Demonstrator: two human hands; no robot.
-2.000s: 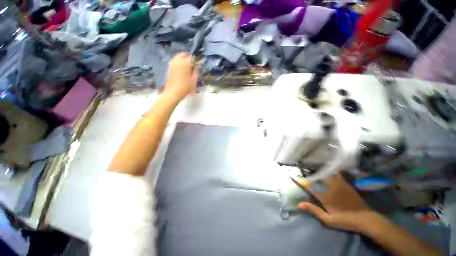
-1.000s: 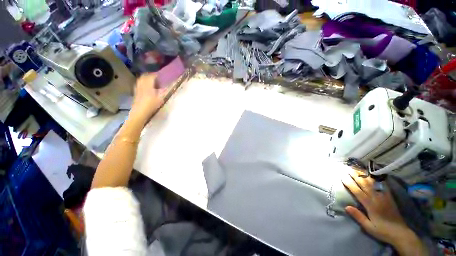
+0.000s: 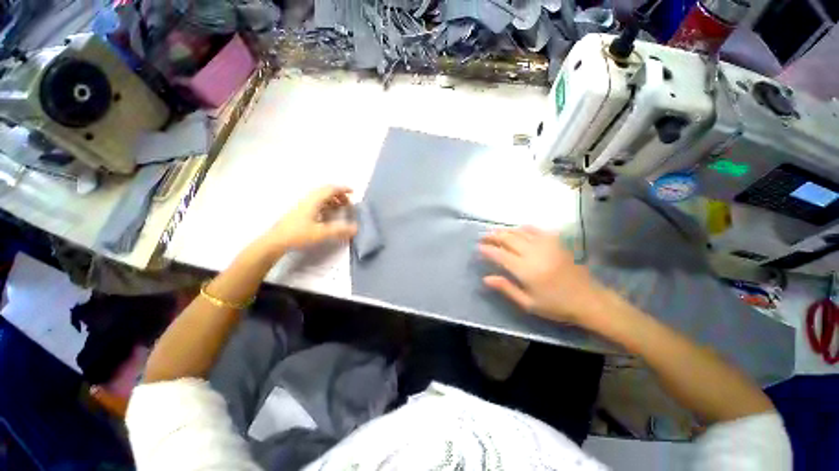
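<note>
A large grey garment panel (image 3: 423, 258) lies on the white table and runs right, beside and below the sewing machine head (image 3: 612, 110). A dark slit or seam line shows in its middle. A small folded grey piece (image 3: 367, 232) lies at the panel's left edge. My left hand (image 3: 317, 221) is bare, with thumb and fingers apart, its fingertips right beside that piece; whether they touch it is unclear. My right hand (image 3: 538, 271) lies flat on the panel, fingers spread, just right of the slit. The needle area is small and not clear.
Red scissors (image 3: 821, 329) lie at the far right. A blue-rimmed gauge (image 3: 673, 188) is on the machine. Another machine (image 3: 92, 101) and a pink box-like piece (image 3: 221, 74) are at left. Grey scraps (image 3: 396, 32) heap behind. Grey cloth (image 3: 322, 386) hangs below the table edge.
My left hand has come back from the pink piece to the small grey piece. My right hand has moved left, away from the needle area, onto the panel. The view has shifted.
</note>
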